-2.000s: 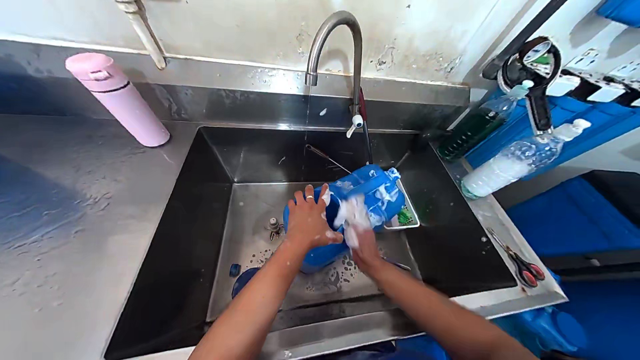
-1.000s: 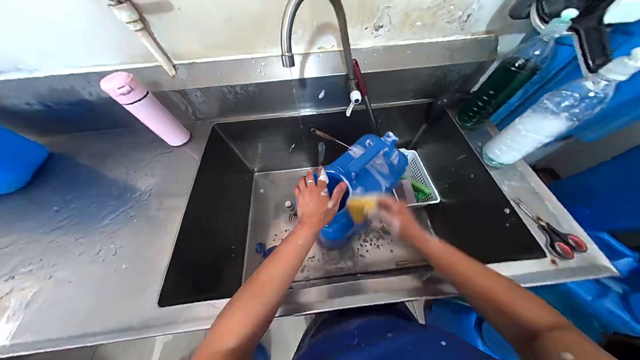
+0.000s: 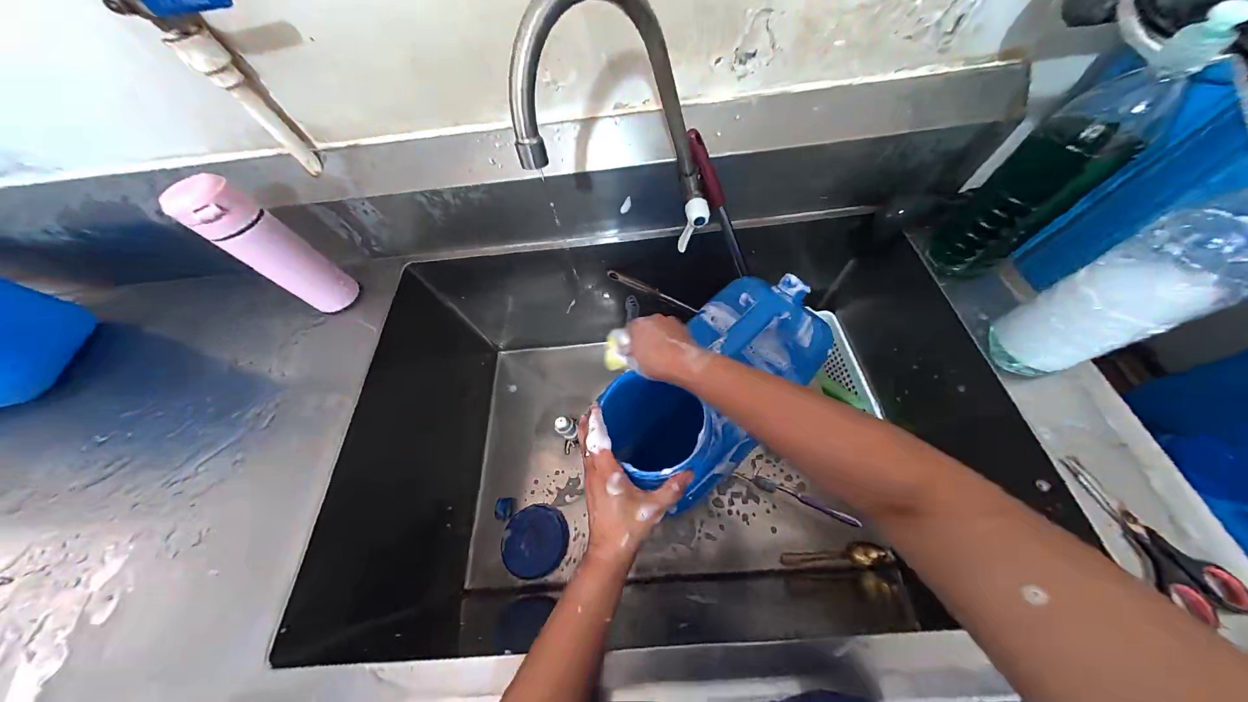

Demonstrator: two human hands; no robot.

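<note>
A blue plastic jug (image 3: pixel 770 336) with soap suds on it lies tilted in the sink, its round open mouth facing up toward me. My left hand (image 3: pixel 624 492), spotted with foam, grips the rim of that mouth at its lower left. Above the mouth, my right hand (image 3: pixel 663 349) holds a yellow sponge (image 3: pixel 617 349), partly hidden by the fingers. A dark blue round lid (image 3: pixel 535 541) rests on the sink floor at the left, beside a small blue cap (image 3: pixel 504 508). The curved faucet (image 3: pixel 531 151) hangs over the back of the sink, with drops beneath it.
A white perforated basket (image 3: pixel 846 366) stands behind the jug. A spoon (image 3: pixel 863 555) and a toothbrush (image 3: pixel 809 505) lie in the sink. A pink bottle (image 3: pixel 263 244) is on the left counter; plastic bottles (image 3: pixel 1111 302) and red-handled scissors (image 3: pixel 1170 561) are at the right.
My right hand with the sponge has moved from the jug's side to above its mouth. The open mouth now faces me more, and my left hand is lower on its rim.
</note>
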